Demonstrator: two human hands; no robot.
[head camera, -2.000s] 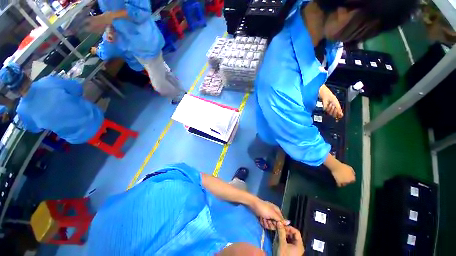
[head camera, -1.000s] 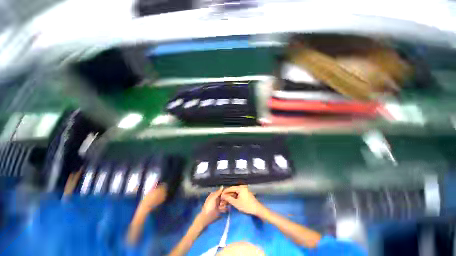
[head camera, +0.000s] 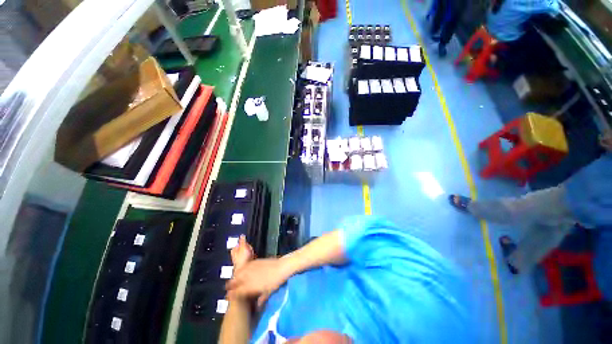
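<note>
A black carrier tray (head camera: 209, 252) on the green bench holds several dark units, each with a small white label (head camera: 240, 193). It lies on other black trays. My right hand (head camera: 258, 277) is over the tray's near edge and crosses over my left hand. My left hand (head camera: 241, 251) is partly hidden beneath it; what look like its fingers point up past it, beside a label. The two hands overlap or touch. Whether either holds anything is hidden.
More labelled units sit in a second black tray (head camera: 149, 269) beyond the rail. A brown open cardboard box (head camera: 121, 127) rests on red, black and white sheets (head camera: 180, 151). A crumpled whitish scrap (head camera: 256, 108) is along the bench. Stacked trays (head camera: 382, 104) and red stools (head camera: 504, 151) stand on the floor.
The view has swung round to show the bench running up the left and the floor at right. My hands, fingertips together a second ago, now overlap at the tray's edge.
</note>
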